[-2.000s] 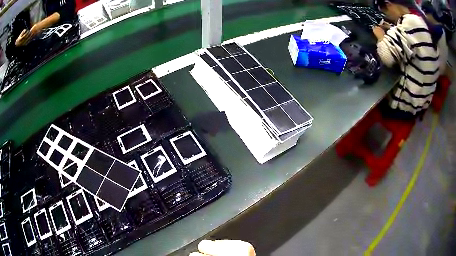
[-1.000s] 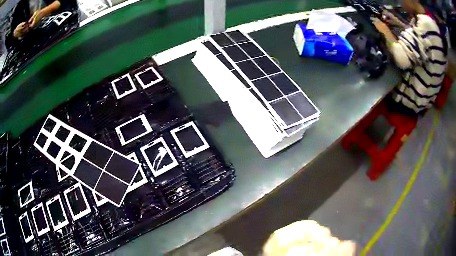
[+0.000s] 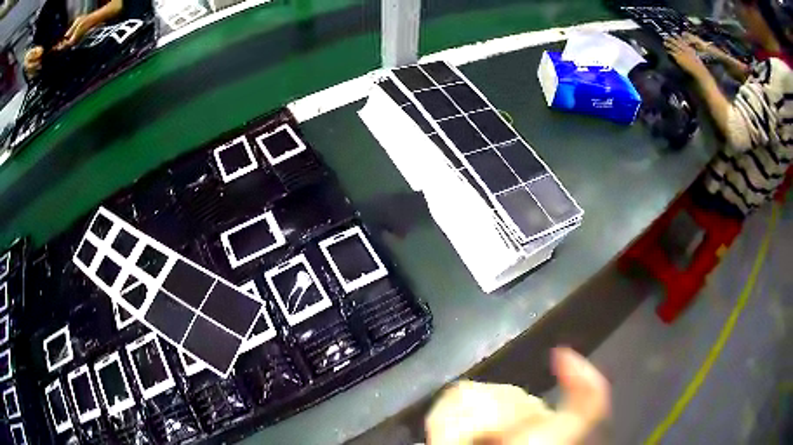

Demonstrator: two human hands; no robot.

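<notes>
One bare hand, which looks like my right hand [image 3: 513, 415], is at the bottom edge, blurred and cut off. One finger or thumb points up; whether it holds anything is hidden. My left hand cannot be made out. Beyond it, a black blister tray [image 3: 204, 400] holds several white-bordered parts [image 3: 354, 259]. A partly used adhesive sheet [image 3: 184, 300] lies slantwise on the tray, with open windows at its upper left end and black cells at its lower right end. A stack of fresh sheets [image 3: 498, 156] stands on the bench right of the tray.
The dark green bench [image 3: 396, 369] has a blue-and-white tissue pack [image 3: 594, 91] and a dark bundle [image 3: 669, 109] farther right. A metal upright [image 3: 400, 35] stands behind the stack. A person in a striped top [image 3: 756, 139] sits by a red stool [image 3: 674, 261]. Another person's hands show upper left.
The view has shifted, so the tray and stack appear farther right. The large hand has changed shape, with a finger or thumb now raised. The smaller hand part at the bottom edge is gone.
</notes>
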